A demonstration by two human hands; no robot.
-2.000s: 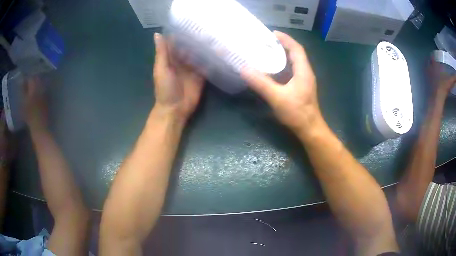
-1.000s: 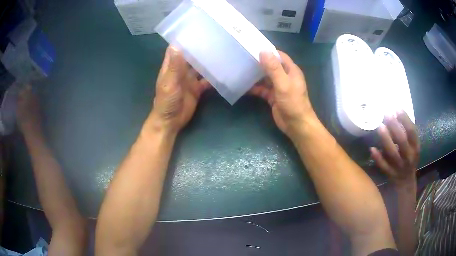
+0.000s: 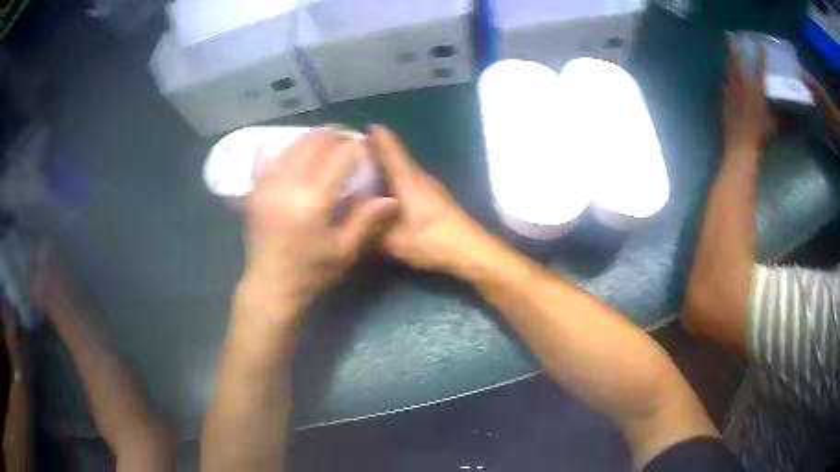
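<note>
A white oval appliance unit [image 3: 234, 164] lies near the far side of the green mat, in front of the cartons, its left end showing. My left hand [image 3: 299, 198] is over its middle with the fingers on its top face. My right hand [image 3: 410, 212] is at its right end, fingers against that end. Both hands are blurred and cover most of the unit. Two more appliance units, a nearer one [image 3: 536, 143] and another [image 3: 619, 138], stand side by side to the right of my hands, white faces up and glaring.
White cartons [image 3: 382, 51] line the far edge, one with a blue side. At right, a neighbour's hands [image 3: 751, 106] hold a white and translucent piece. At left, another person's arm [image 3: 83, 332] shows, blurred. The dark green mat [image 3: 414, 350] has a curved front edge.
The unit has gone from being held up, translucent side showing, to lying low at left with its white face up. The view has shifted right. The neighbour's hand has left the two units.
</note>
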